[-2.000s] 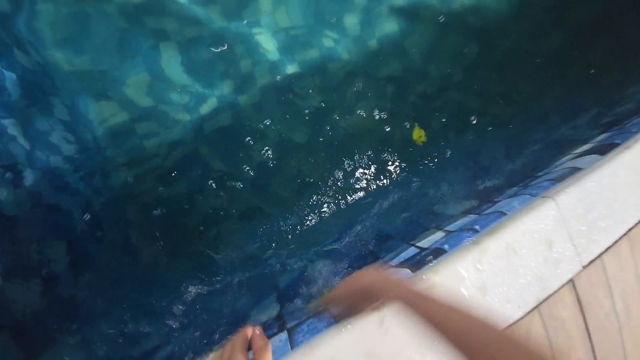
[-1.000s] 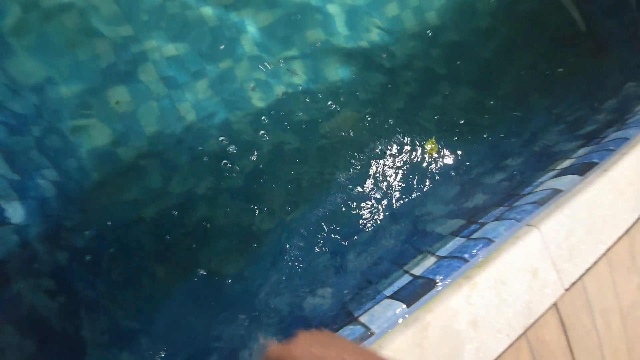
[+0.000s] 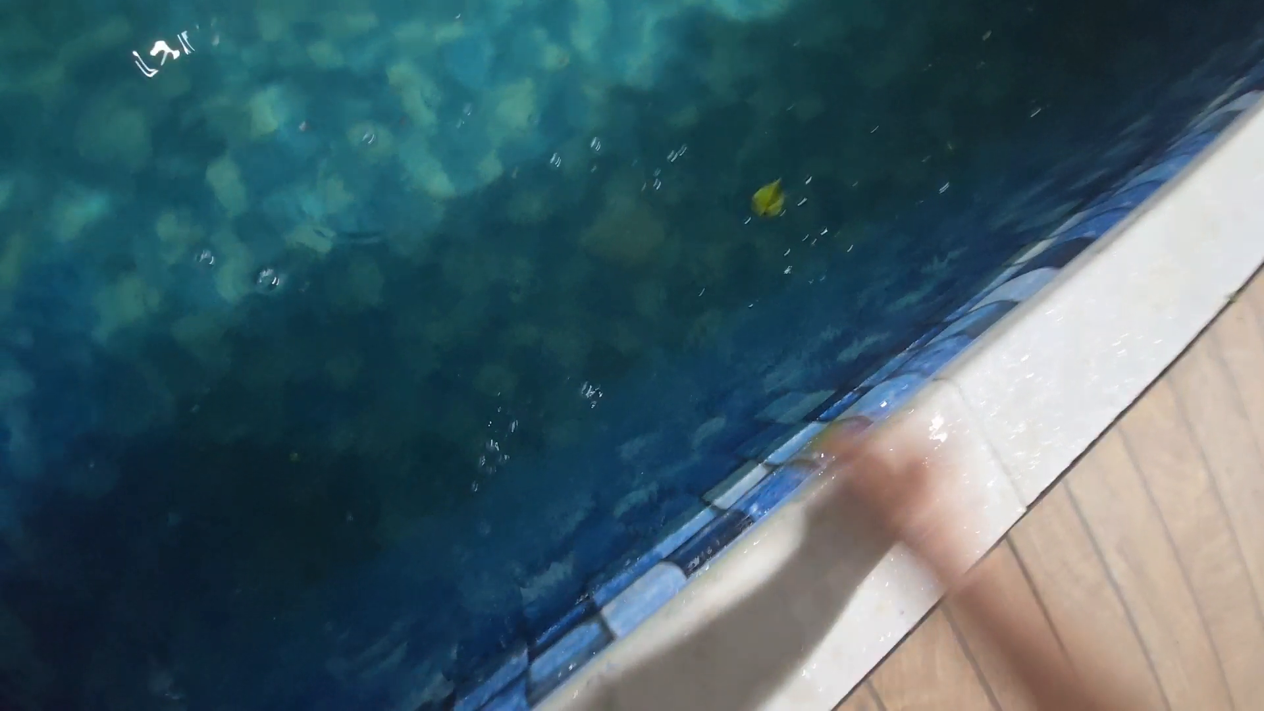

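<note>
My right hand (image 3: 889, 474), blurred by motion, is over the white stone coping (image 3: 1096, 336) at the pool's edge. Its fingertips reach past the inner lip, over the blue tiles (image 3: 642, 597). A blurred greenish-yellow patch shows at the fingertips; whether the hand holds something cannot be made out. The forearm comes in from the lower right and casts a shadow on the coping. A small yellow-green leaf (image 3: 768, 199) floats on the pool water (image 3: 474, 346), up and left of the hand and apart from it. My left hand is out of view.
The coping runs diagonally from the bottom centre to the upper right and looks wet. Wooden deck boards (image 3: 1155, 474) border it at the lower right. Bubbles and glints of light (image 3: 269, 278) dot the water.
One second ago a hand was at the bottom edge, over the water; now a hand is over the coping. The toes or fingers seen at the bottom two seconds ago are out of view.
</note>
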